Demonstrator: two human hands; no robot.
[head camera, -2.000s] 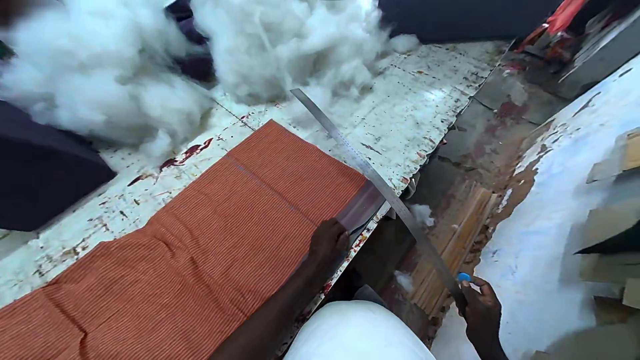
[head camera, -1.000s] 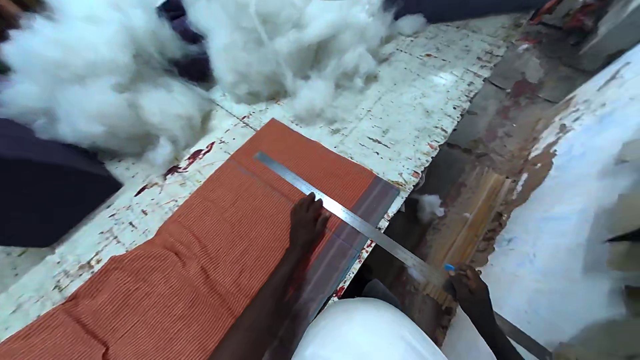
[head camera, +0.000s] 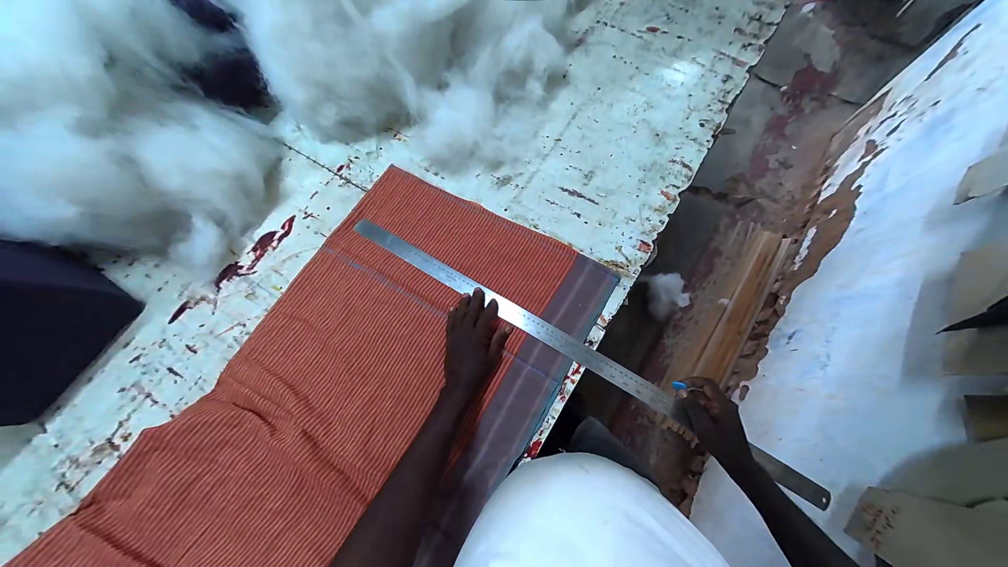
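Note:
A long steel ruler (head camera: 543, 329) lies slantwise over orange striped fabric (head camera: 339, 346) with a purple-grey border (head camera: 579, 295); its near end juts past the table edge. My left hand (head camera: 472, 339) rests on the fabric, fingertips on the ruler's lower edge around its middle. Out beyond the table, my right hand (head camera: 713, 417) is closed around the ruler and also has a small blue-tipped object (head camera: 680, 386) at its fingers. A faint line crosses the fabric below the ruler.
White fluffy stuffing (head camera: 339, 63) is heaped on the worn, paint-stained table (head camera: 622, 150). A dark block (head camera: 55, 331) stands at left. Wooden strips (head camera: 732, 315) lie on the floor beside a white-and-blue surface (head camera: 866, 315). Cardboard-like pieces (head camera: 937, 520) are at the lower right.
The ruler was raised across the fabric's border two seconds ago; now it lies on the fabric. My left hand has moved from the border up to the ruler.

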